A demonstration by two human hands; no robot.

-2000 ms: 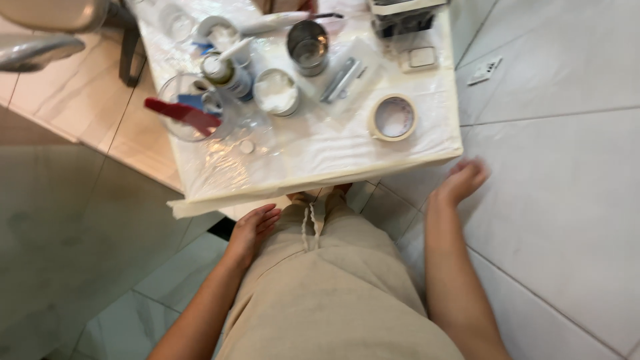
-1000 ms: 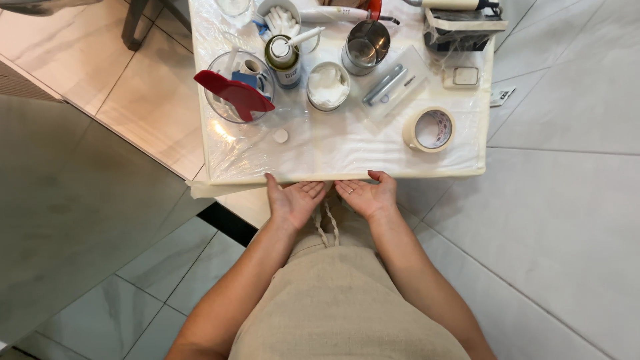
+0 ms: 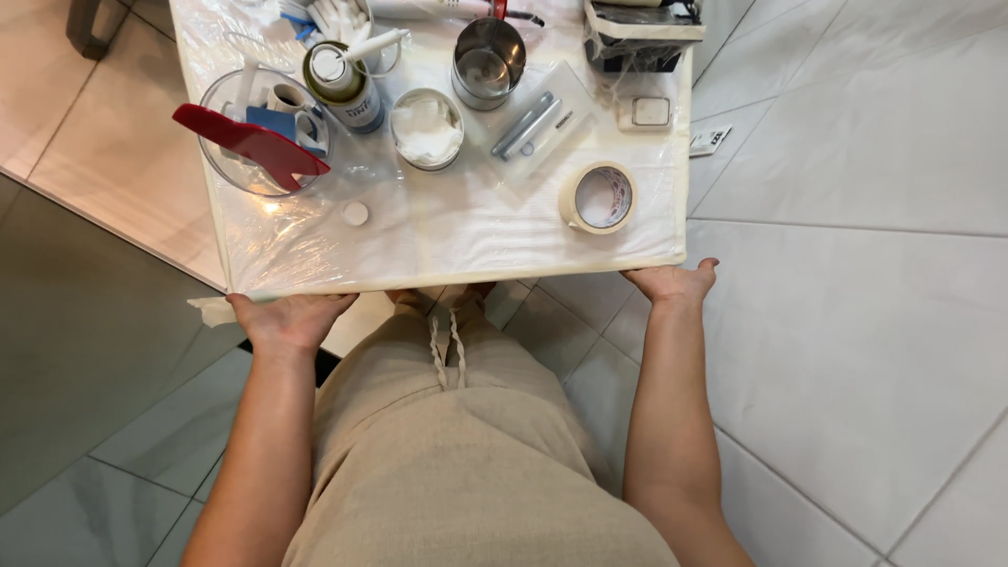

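Observation:
My left hand (image 3: 291, 319) is palm up at the near left edge of a plastic-covered tabletop (image 3: 472, 244), its fingers passing under the edge. At the near right corner, my right hand (image 3: 673, 282) is palm up too, thumb out to the side, fingers hidden below the top. Whether either hand grips the edge is hidden. Nearest the right hand is a roll of masking tape (image 3: 598, 198). A small white disc (image 3: 355, 213) lies beyond the left hand, near a clear bowl (image 3: 216, 169) with a red plastic tool (image 3: 244, 142) across it.
Further back stand a pump bottle (image 3: 358, 102), a tub of white pads (image 3: 427, 130), a metal cup (image 3: 488, 63) and a clear case (image 3: 543, 122) of metal tools. A black device (image 3: 642, 47) is at the back right. Tiled floor (image 3: 850, 315) lies to the right.
Both hands were together, palms up, at the middle of the near edge one second ago. They have moved apart, one toward each near corner, with fingers now under the tabletop.

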